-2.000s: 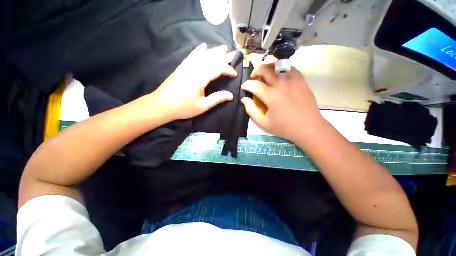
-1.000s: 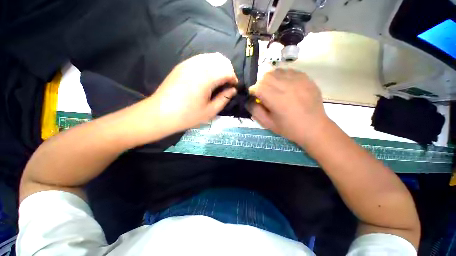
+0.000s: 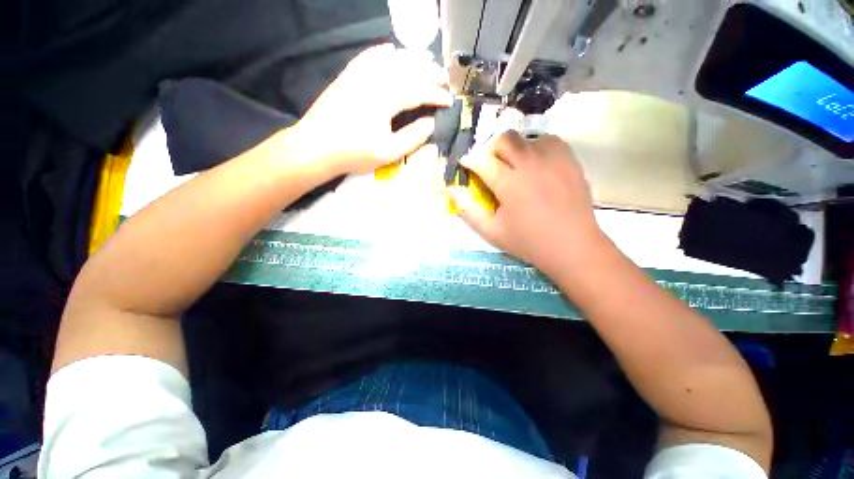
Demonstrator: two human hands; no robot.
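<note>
The black garment panel (image 3: 220, 122) lies left of the machine and reaches under my left hand. My left hand (image 3: 375, 112) is at the panel's edge just left of the needle area, with cloth between thumb and fingers. A narrow black strip (image 3: 456, 154) runs from below the presser foot (image 3: 468, 101) toward me. My right hand (image 3: 534, 187) is right of the strip, with its thumb and fingertips pinching the strip's near end. The exact contact under the fingers is partly hidden.
The white sewing machine head (image 3: 646, 65) with a lit blue screen is at upper right. A stack of black cut strips (image 3: 746, 239) lies at right. A green measuring tape (image 3: 506, 279) runs along the front edge, yellow edge tape (image 3: 110, 196) at left. Yellow patches show beneath my hands.
My left hand has moved up and left with the cloth. The cloth has moved away from the front edge, baring white table. The strip's near end now sits close to the presser foot.
</note>
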